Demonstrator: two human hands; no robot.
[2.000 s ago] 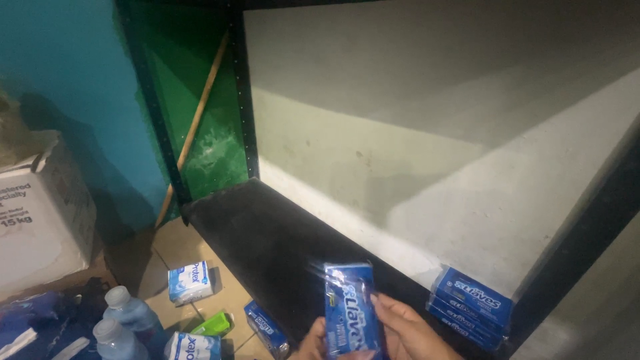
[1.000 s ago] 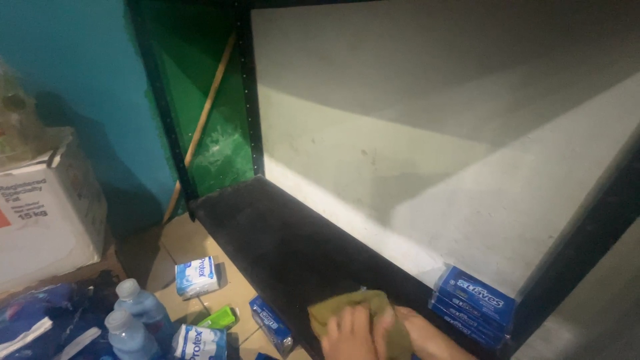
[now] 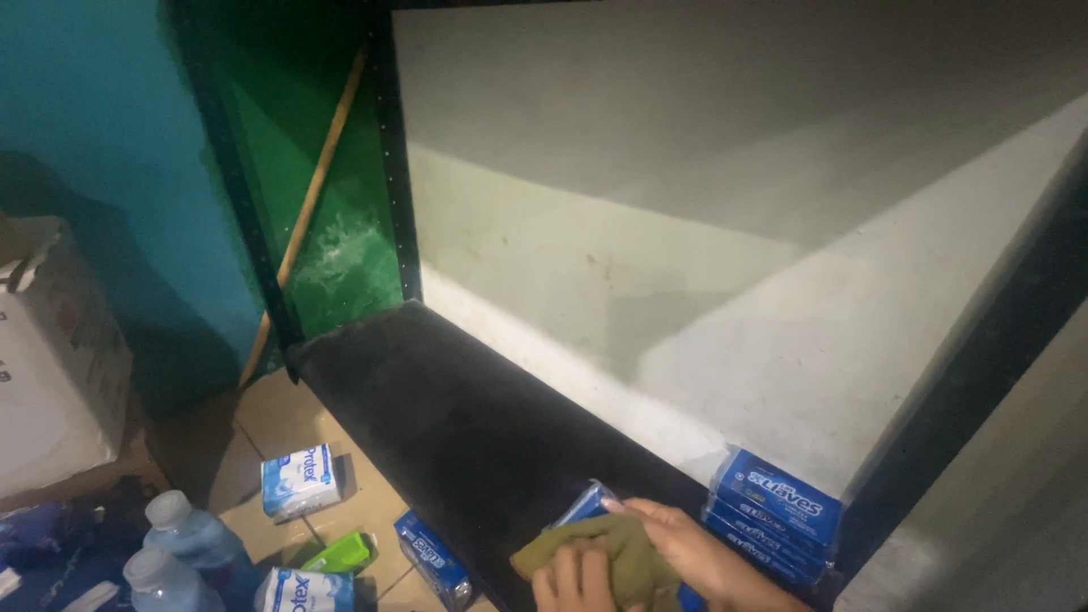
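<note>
At the bottom centre, my left hand (image 3: 578, 582) presses a folded olive-green cloth (image 3: 625, 552) against a blue wrapped soap pack (image 3: 586, 501), whose upper corner shows above the cloth. My right hand (image 3: 693, 548) grips the pack's other side, thumb near its top edge; the cloth hides most of the pack. Just right of my right hand, a stack of blue Llaves packs (image 3: 778, 510) lies on the black shelf (image 3: 442, 399). Another blue pack (image 3: 432, 561) is on the tiled floor beside the shelf's front edge.
Protex soap packs (image 3: 297, 483) and a green packet (image 3: 342, 552) lie on the floor at lower left, near two blue bottles (image 3: 200, 540). A white carton (image 3: 64, 365) stands at the left. A wooden stick (image 3: 321, 170) leans behind the shelf's dark metal post (image 3: 399, 170).
Two seconds ago the blue pack showed uncovered in my hands. The olive-green cloth came over it by one second ago, and now a corner of the pack shows above the cloth.
</note>
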